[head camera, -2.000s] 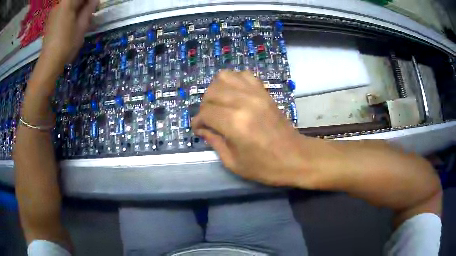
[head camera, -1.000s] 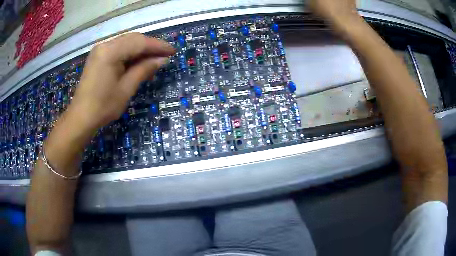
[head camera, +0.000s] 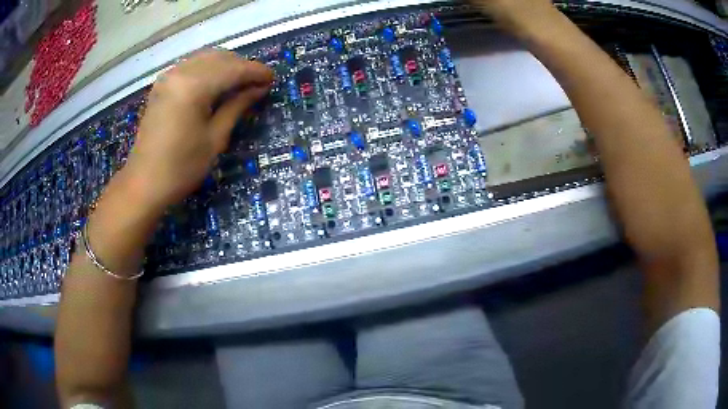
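A dark PCB panel with two rows of repeated boards lies between the rails. Blue round components stand on it in rows. Red components with green components beside them sit on the boards at the right. My left hand is over the panel's middle left, thumb and fingertips close together near the upper row; whether they hold a small part cannot be told. My right hand reaches to the top edge; its fingers are cut off by the frame.
A loose pile of red components lies on the ledge at upper left, with some cream components at the top edge. The near conveyor rail runs across. Right of the panel are a white sheet and a thin metal rod.
Both hands have swapped areas since two seconds ago: my left came down over the panel, my right went up to the top edge. More red and green parts show in the lower row.
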